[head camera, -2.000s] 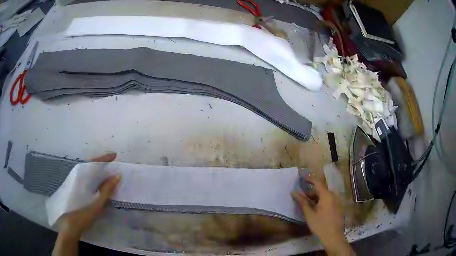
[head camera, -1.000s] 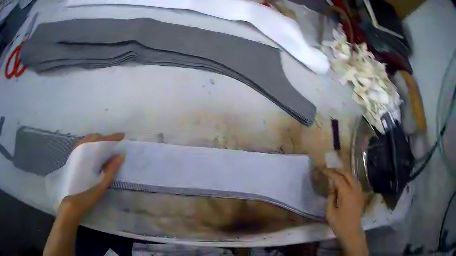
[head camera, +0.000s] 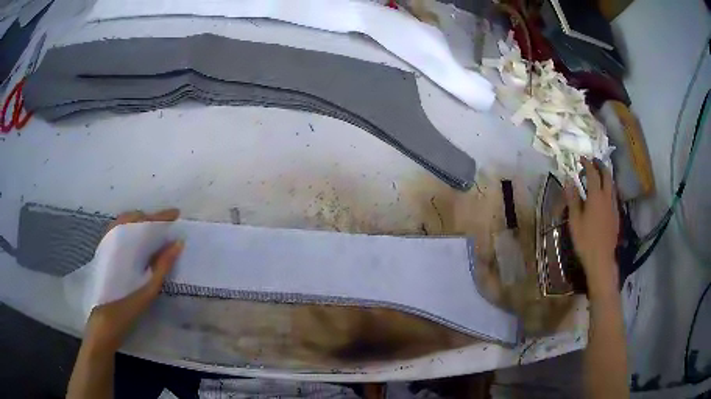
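A long grey striped cloth piece (head camera: 58, 240) lies along the near edge. White interlining (head camera: 312, 261) lies over most of it, its right end matching the curved, narrowing end of the cloth. My left hand (head camera: 144, 261) holds the left part of the interlining, which is lifted and folded over my fingers; the grey cloth shows bare left of it. My right hand (head camera: 594, 222) is over the dark top of the steam iron (head camera: 555, 249), at the right; the fingers partly hide the handle, and whether they close on it cannot be told.
A stack of grey pieces (head camera: 257, 74) and white strips (head camera: 421, 54) lie behind. Red-handled scissors (head camera: 14, 107) lie at the left edge. Cream offcuts (head camera: 557, 113) are heaped behind the iron. A dark strip (head camera: 509, 204) and pale scrap (head camera: 511, 257) lie left of the iron. A green hose runs at far right.
My right hand has left the right end of the interlining and moved right and back onto the iron. My left hand still holds the left part. The camera view has shifted.
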